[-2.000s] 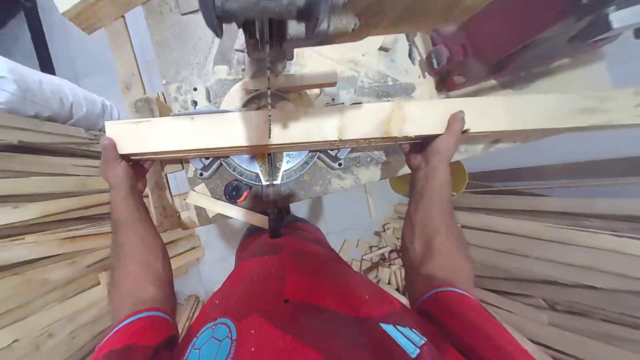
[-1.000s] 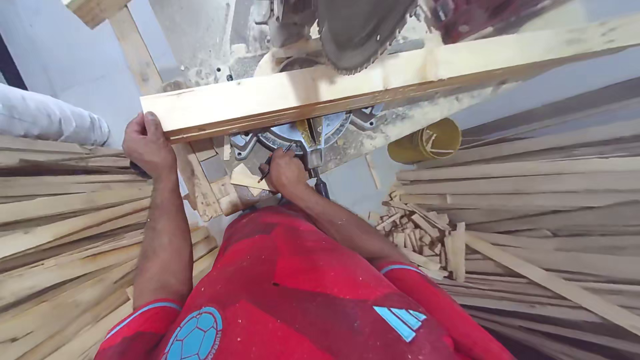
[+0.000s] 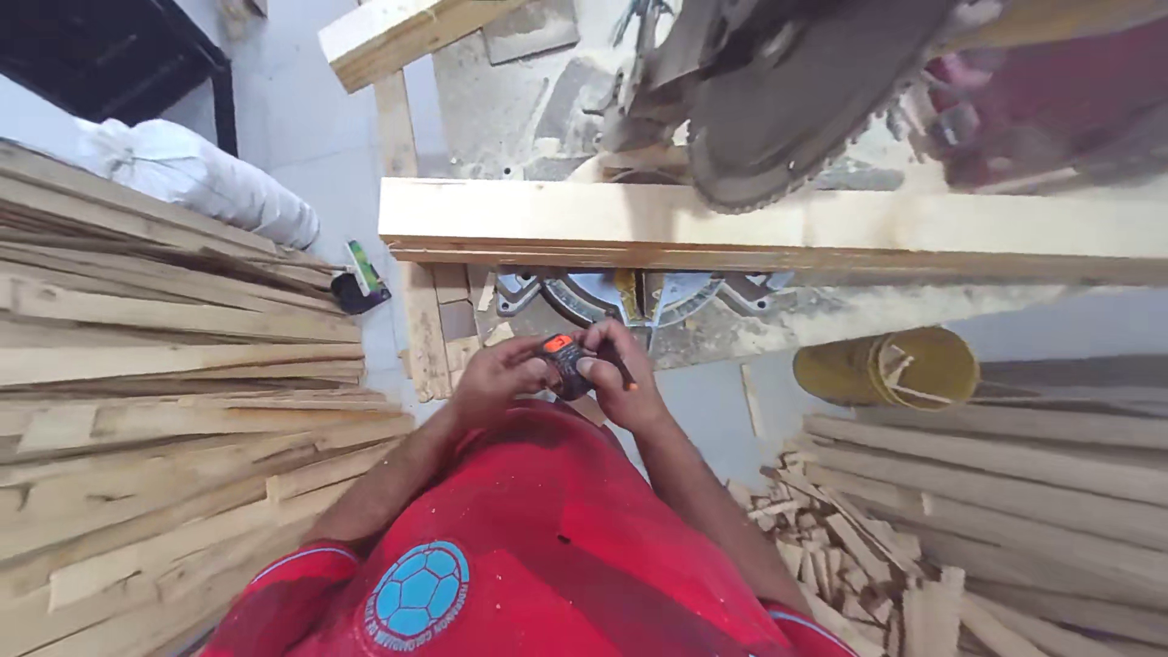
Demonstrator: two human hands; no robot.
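Close to my body, in front of the saw base, my left hand (image 3: 502, 372) and my right hand (image 3: 627, 376) both grip a small black and orange tape measure (image 3: 566, 365). A pencil-like stick with an orange end (image 3: 630, 384) pokes out by my right fingers. Beyond my hands, a stack of long boards (image 3: 584, 214) lies across the miter saw's base (image 3: 602, 297), touched by neither hand. The saw's round toothed blade (image 3: 776, 119) stands raised at the boards' far side; its lower edge overlaps them in view.
Long boards are piled at left (image 3: 182, 356) and right (image 3: 1022, 465). A yellow bucket (image 3: 835, 370) with wood scraps stands right of the bench. Offcuts (image 3: 839, 547) lie heaped on the floor. A white wrapped roll (image 3: 210, 187) and a timber (image 3: 411, 36) are at upper left.
Two seconds ago both hands held the boards. My right hand left them first, then my left let go; both now hold the tape measure. The saw head has gone up.
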